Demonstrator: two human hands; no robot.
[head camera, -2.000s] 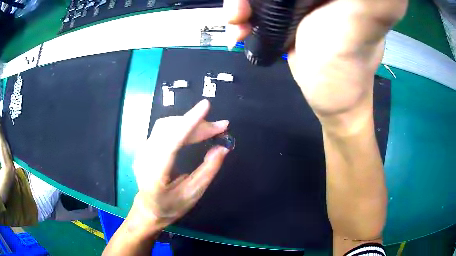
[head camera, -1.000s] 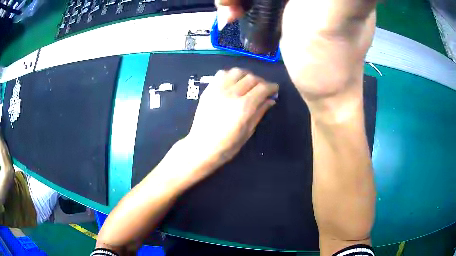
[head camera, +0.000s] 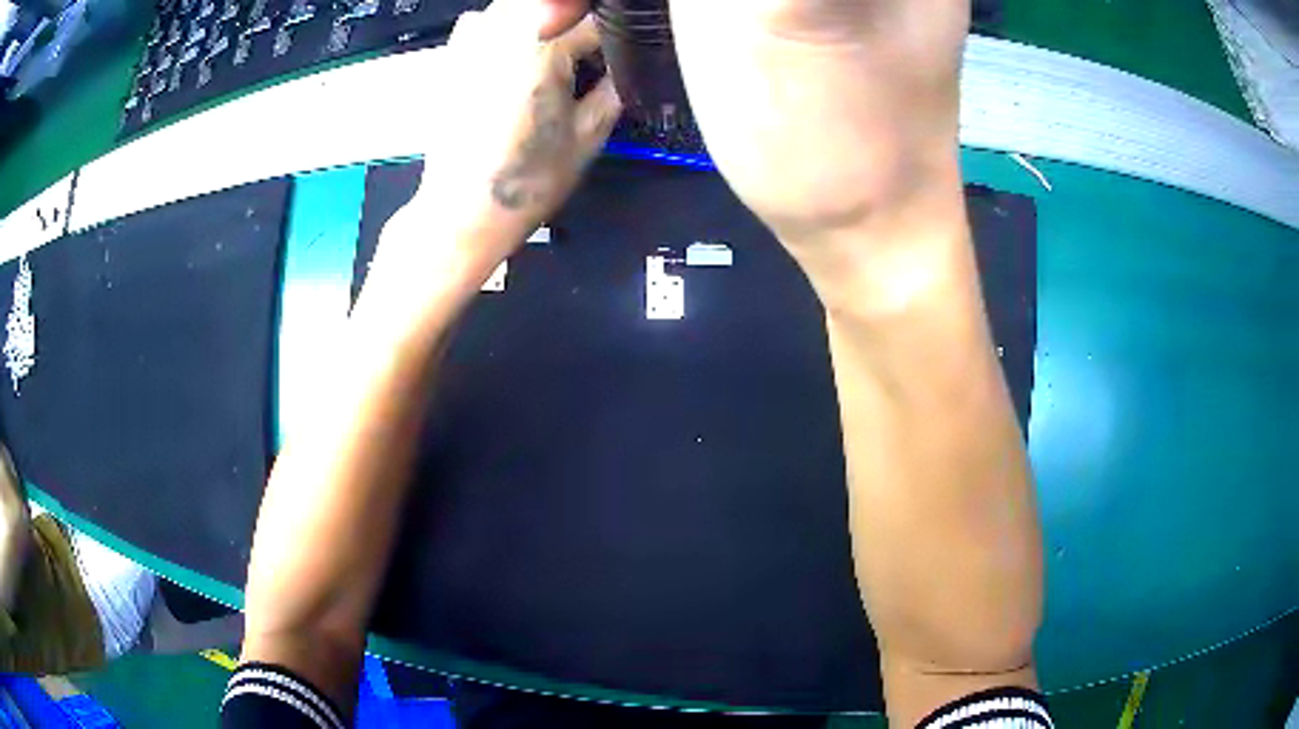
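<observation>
My right hand (head camera: 812, 114) is at the top centre, around a black ribbed electric screwdriver (head camera: 637, 50), partly cut off by the top edge. My left hand (head camera: 527, 128) is just left of it, at the blue screw bin (head camera: 664, 153); its fingertips are partly hidden and I cannot tell what they hold. The bin is mostly covered by the hands and screwdriver. A silvery hinge (head camera: 665, 295) lies on the black work mat (head camera: 641, 499). Another hinge (head camera: 493, 278) shows partly beside my left wrist.
A left mat (head camera: 157, 370) bears a loose hinge pile (head camera: 20, 325). A whitish strip (head camera: 271, 128) crosses behind the mats. Beyond it, a hinge layout mat (head camera: 228, 50) holds rows of hinges. A person's arm (head camera: 12, 527) shows at the left edge. Blue crates are below the table.
My left hand has moved up and away from the mat to the bin. The hinge right of my left arm now lies apart on the mat. The view has shifted.
</observation>
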